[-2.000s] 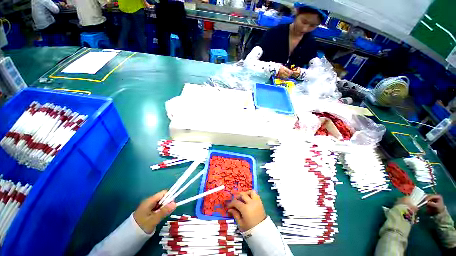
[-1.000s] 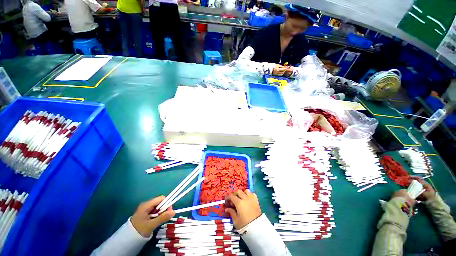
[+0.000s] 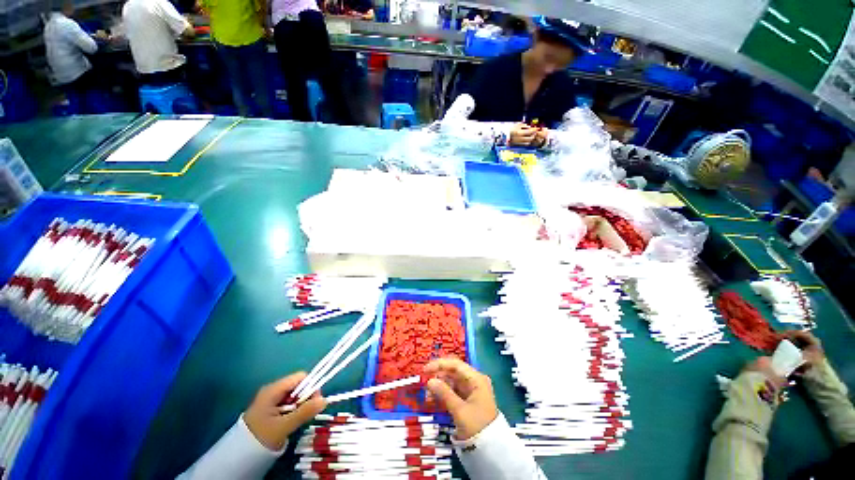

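Note:
My left hand [image 3: 279, 411] holds several slim white tubes [image 3: 330, 360], fanned out at lower left of centre. One tube [image 3: 375, 388] points right across the near part of the parts tray. My right hand [image 3: 461, 394] is at that tube's right end, thumb and forefinger together there; whether a red piece is between them is too small to tell. The shallow blue parts tray [image 3: 471, 328] is full of red end pieces [image 3: 420, 330]. A row of capped tubes [image 3: 375, 452] lies below the tray, between my forearms.
A blue tote [image 3: 178, 281] with capped tubes stands at left. A long pile of tubes [image 3: 562, 356] lies right of the tray. A pale carton [image 3: 403, 266] is behind it. A neighbour's hands [image 3: 787, 361] hold white tubes at right. Another person sits across the bench.
My right hand has risen from the red pieces to the end of the outstretched tube, and its fingers have lifted slightly since one second ago. The view has shifted slightly.

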